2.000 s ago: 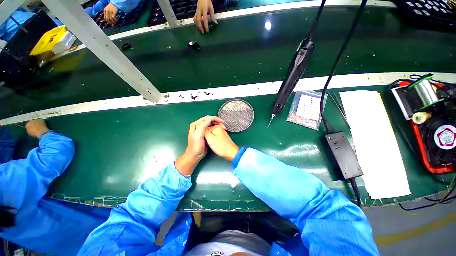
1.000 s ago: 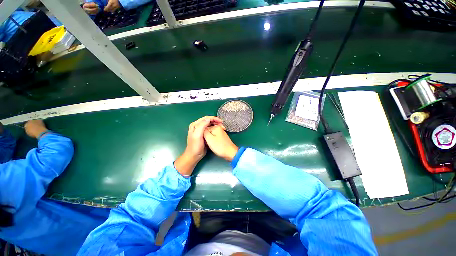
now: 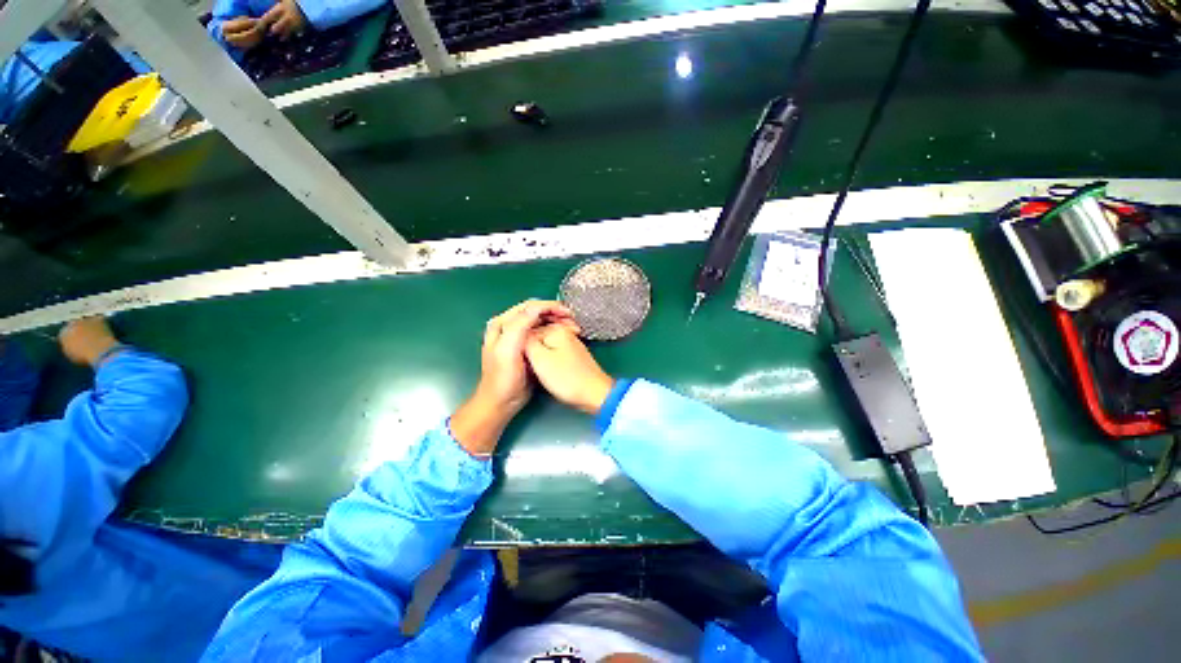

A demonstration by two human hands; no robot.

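Note:
My left hand and my right hand are folded together on the green bench, fingers overlapping. No held object shows; the inside of the hands is hidden. The round speckled screw dish stands just beyond my fingertips, filled with tiny silvery-grey pieces. The black electric screwdriver lies to the right of the dish, its thin bit towards me and its rear end over the conveyor. A clear bag with a white label and grey contents lies to the right of the screwdriver.
A black power supply box and white paper sheet lie right. A red and black unit is at the far right. A white metal post rises from the belt edging. Another person's arm rests left; other hands are across the line.
The other person's hand over the belt at the top has gone. The small black pieces on the belt have moved slightly right. My hands have stayed folded. The view has shifted slightly.

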